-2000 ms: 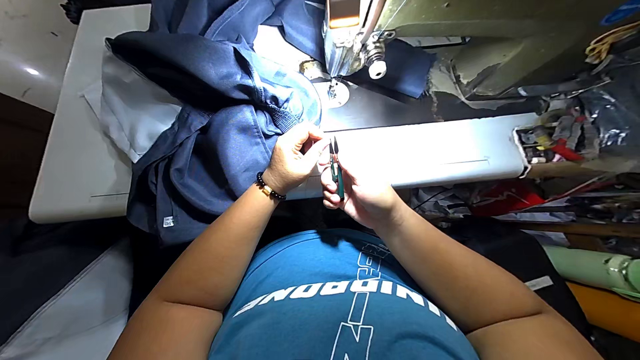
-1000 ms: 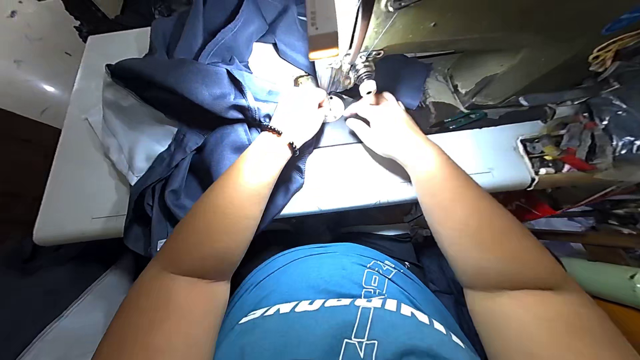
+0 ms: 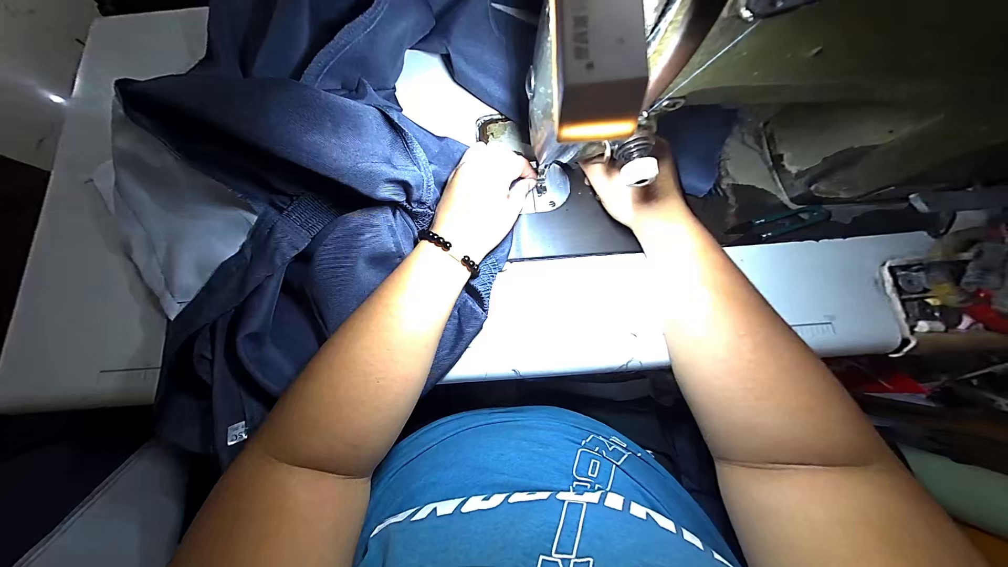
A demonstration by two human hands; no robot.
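My left hand (image 3: 490, 183), with a dark beaded bracelet at its wrist, has its fingertips just left of the presser foot (image 3: 541, 179) of a sewing machine (image 3: 827, 87). Whether thread or cloth is between those fingers is too small to tell. Behind the tension knob (image 3: 639, 171), my right hand (image 3: 630, 185) reaches to the right of the needle area, its fingertips partly hidden by the machine head. A dark blue garment (image 3: 354, 173) lies bunched under and left of my left wrist. Green-handled thread snips (image 3: 787, 224) lie on the machine bed, right of my right forearm.
The white sewing table (image 3: 567, 315) runs along the front. Pale grey lining cloth (image 3: 185, 197) spreads at the left. A dark blue cloth piece (image 3: 697, 146) lies behind my right hand. At the right edge, a recessed tray (image 3: 890, 291) holds several small items.
Both hands have moved forward from the table's front edge to the needle area. The thread snips, in my right hand two seconds ago, now lie on the machine bed.
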